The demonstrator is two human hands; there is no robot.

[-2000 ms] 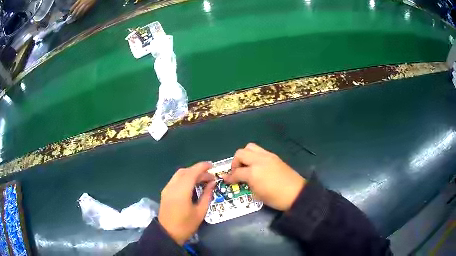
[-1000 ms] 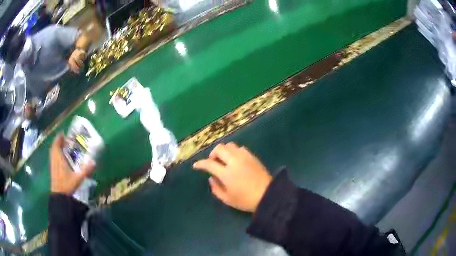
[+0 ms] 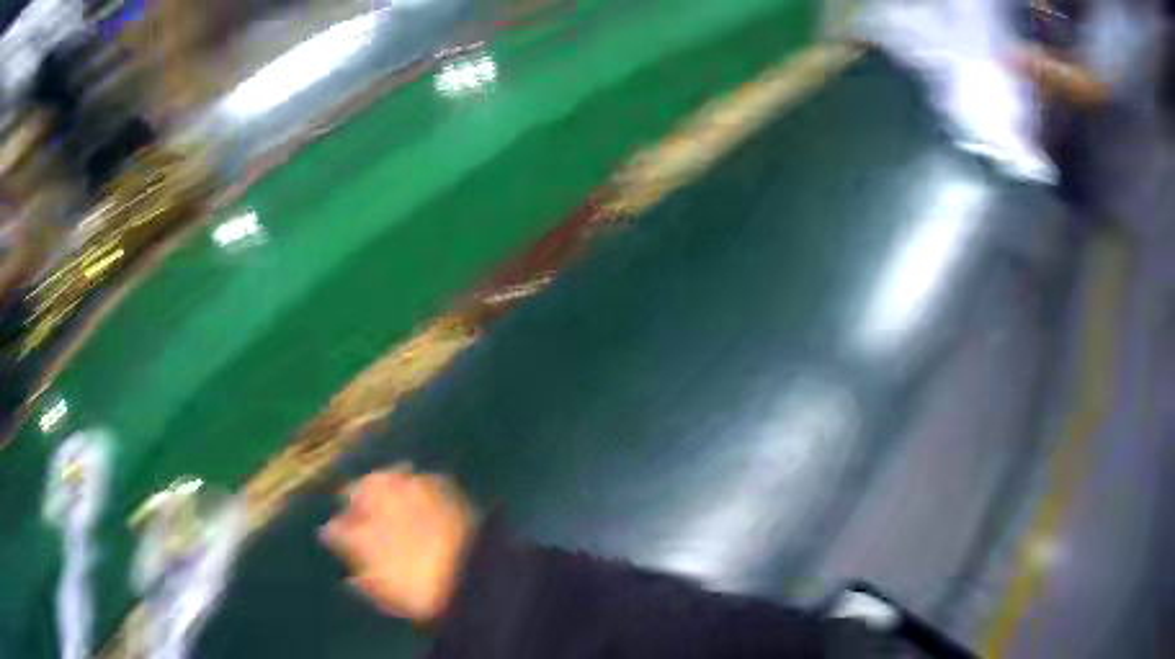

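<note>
The frame is strongly blurred. My right hand (image 3: 406, 543) is at the lower left of centre, over the dark green bench (image 3: 644, 386), with a dark sleeve behind it. Its fingers look curled, and whether it holds anything cannot be told. My left hand is out of view. A white unit (image 3: 77, 470) with a long whitish trail lies on the green belt at the lower left. Beside it, a second blurred whitish bagged item (image 3: 193, 554) lies across the belt's edge.
The worn yellow and brown rail (image 3: 374, 386) runs diagonally between the bright green belt (image 3: 374, 245) and the bench. Blurred shiny gold parts (image 3: 97, 258) are at the upper left. White material (image 3: 973, 90) and part of a person (image 3: 1069, 80) are at the upper right.
The view has swung right, so the belt and units appear farther left. My left hand, which held a unit over the belt, is out of frame. My right hand shows lower and farther left.
</note>
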